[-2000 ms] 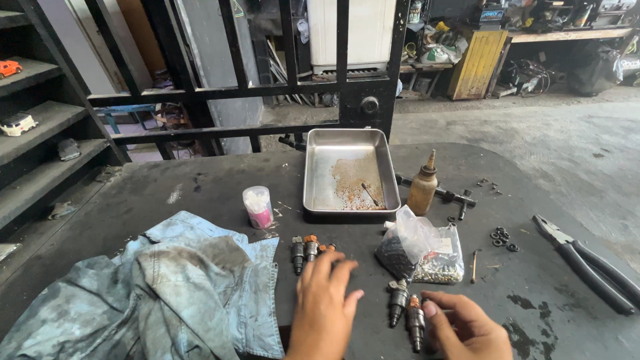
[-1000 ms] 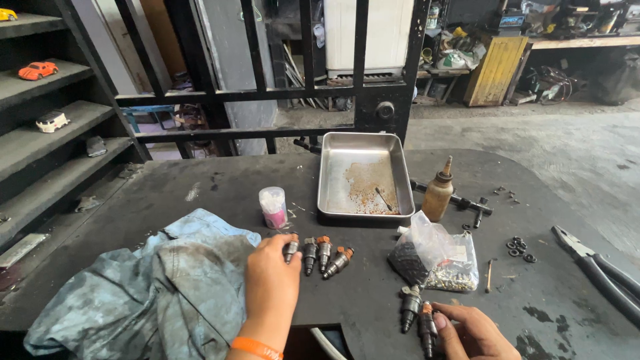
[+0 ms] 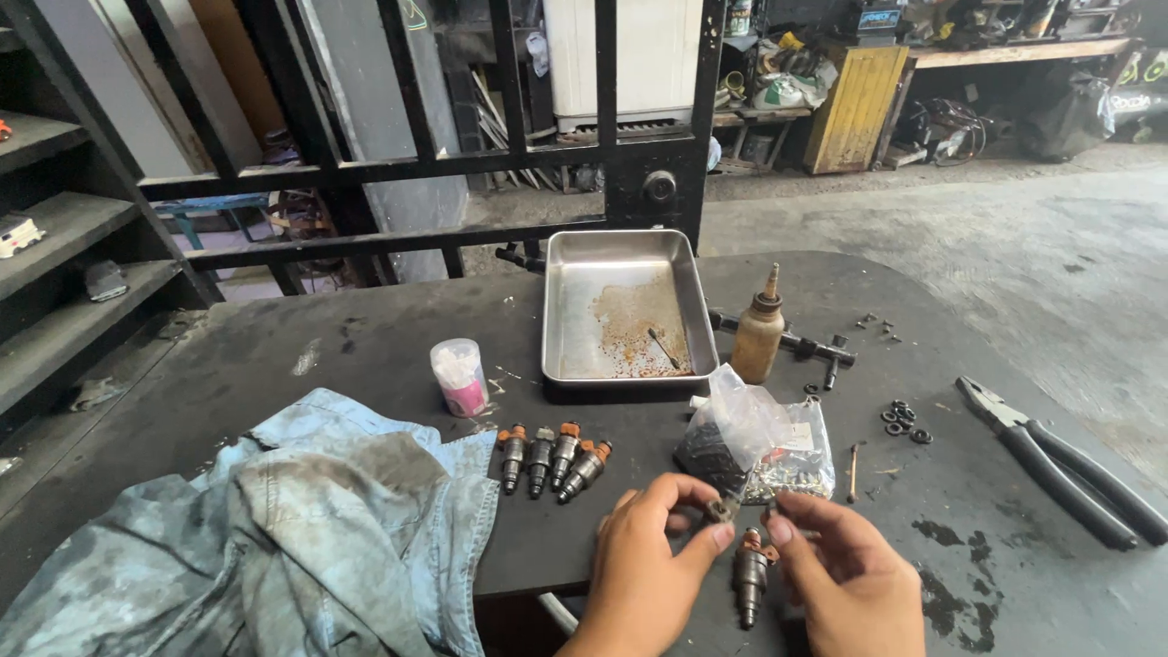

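My left hand [image 3: 659, 557] holds a dark fuel injector [image 3: 721, 511] between thumb and fingertips, its lower part hidden. Close by on the right, my right hand [image 3: 835, 566] has its thumb and forefinger pinched together near a small dark piece that is too small to name. One orange-topped fuel injector [image 3: 751, 579] lies on the black table between the hands. Several more injectors [image 3: 540, 461] lie in a row beside a stained blue cloth garment [image 3: 365, 511]. Plastic bags of small parts [image 3: 789, 456] sit just beyond my hands.
A steel tray [image 3: 552, 319] holds some residue and a swab. Around it stand a tub of cotton swabs [image 3: 459, 379] and a brown bottle [image 3: 757, 338], with a black fuel rail [image 3: 812, 347] behind. Black O-rings [image 3: 899, 418], a used swab [image 3: 853, 473] and pliers [image 3: 1049, 465] lie right.
My left hand has moved right from the injector row to beside my right hand and now holds an injector. One second ago two injectors lay near my right hand; one lies there now.
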